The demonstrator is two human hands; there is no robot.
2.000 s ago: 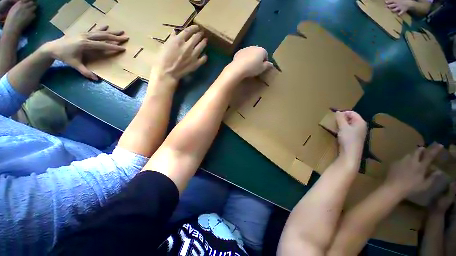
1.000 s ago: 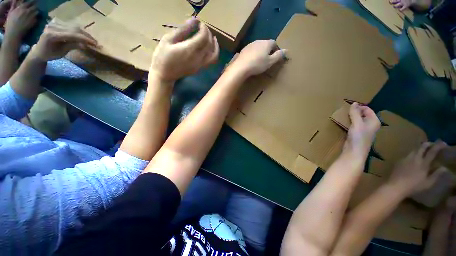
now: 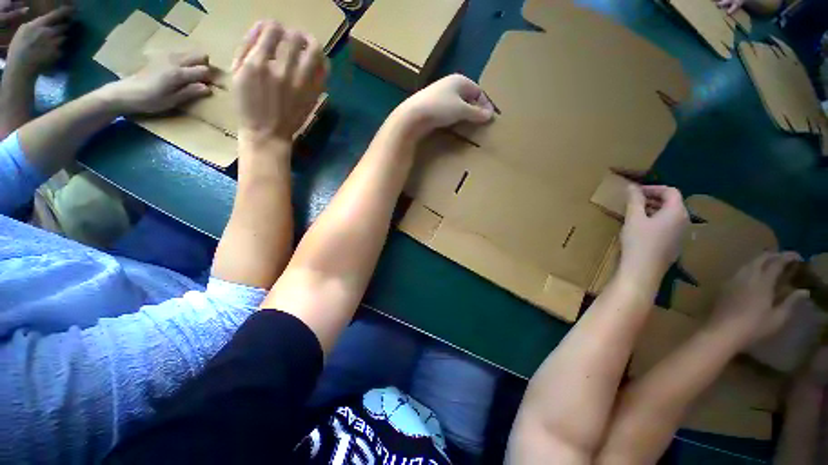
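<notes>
A brown die-cut box blank [image 3: 581,100] lies in front of me, its large eared panel pointing away and slightly raised at a crease. Short dark slots show in its nearer panel. My left hand [image 3: 449,104] pinches the blank's left side by the notch, fingertips curled together. My right hand [image 3: 654,218] pinches the right side near a small square flap [image 3: 614,193], which is folded inward. Some of the flap edges under both hands are hidden.
The glossy dark green tabletop [image 3: 363,173] bears a closed brown box [image 3: 407,38] at the back. Another person's hands [image 3: 281,82] work on a blank at left. Another worker's hand [image 3: 758,295] is close at right. More blanks [image 3: 783,86] lie at far right.
My hands still grip the blank's sides. The blank has shifted slightly left since a second ago, and its near left corner tab now shows. The left neighbour's nearer hand has moved left.
</notes>
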